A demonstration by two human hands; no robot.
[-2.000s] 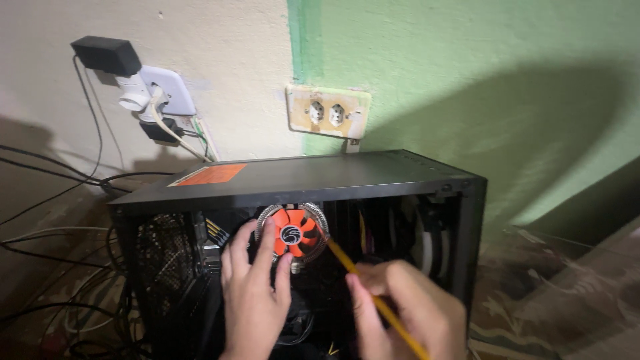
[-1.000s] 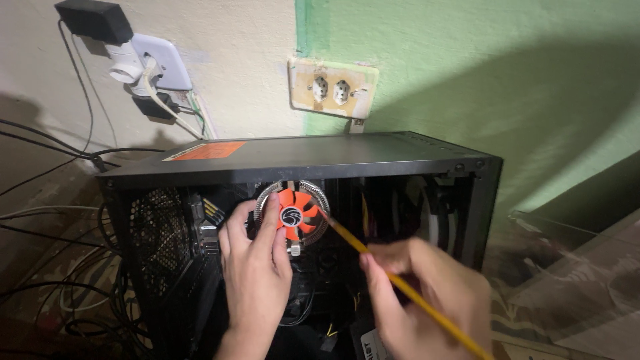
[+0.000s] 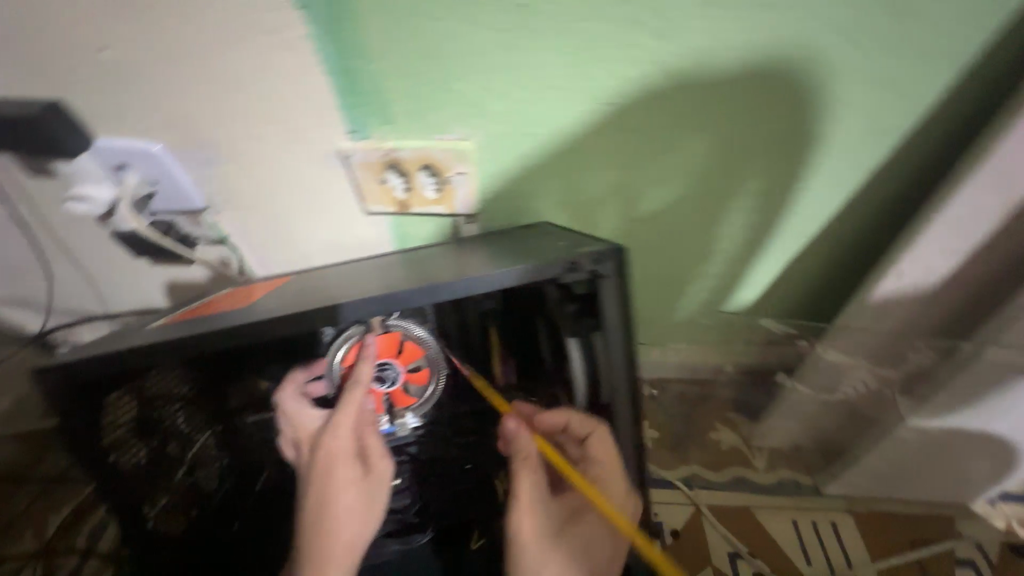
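Observation:
An orange fan on a round metal CPU cooler [image 3: 412, 372] sits inside an open black computer case [image 3: 448, 268]. My left hand [image 3: 340, 436] has its fingers on the cooler's left side, one finger lying across the orange blades; whether it grips the cooler is hard to tell. Between the thumb and fingers of my right hand [image 3: 568, 488] is a slim yellow paintbrush [image 3: 588, 488], slanting up to the left. Its tip ends just right of the cooler's rim; contact cannot be made out. The picture is blurred, and the case's interior is mostly dark.
Behind the case, a two-socket wall outlet [image 3: 416, 178] is set in the wall. Plugs and cables hang from a white outlet [image 3: 160, 172] at the left, beside a black adapter [image 3: 44, 128]. Patterned flooring [image 3: 800, 528] and a pale cable lie at the right.
The view has swung toward the right and tilted. The brush tip, near the fan's right edge a second ago, now shows slightly away from the cooler's rim. My left hand remains at the cooler.

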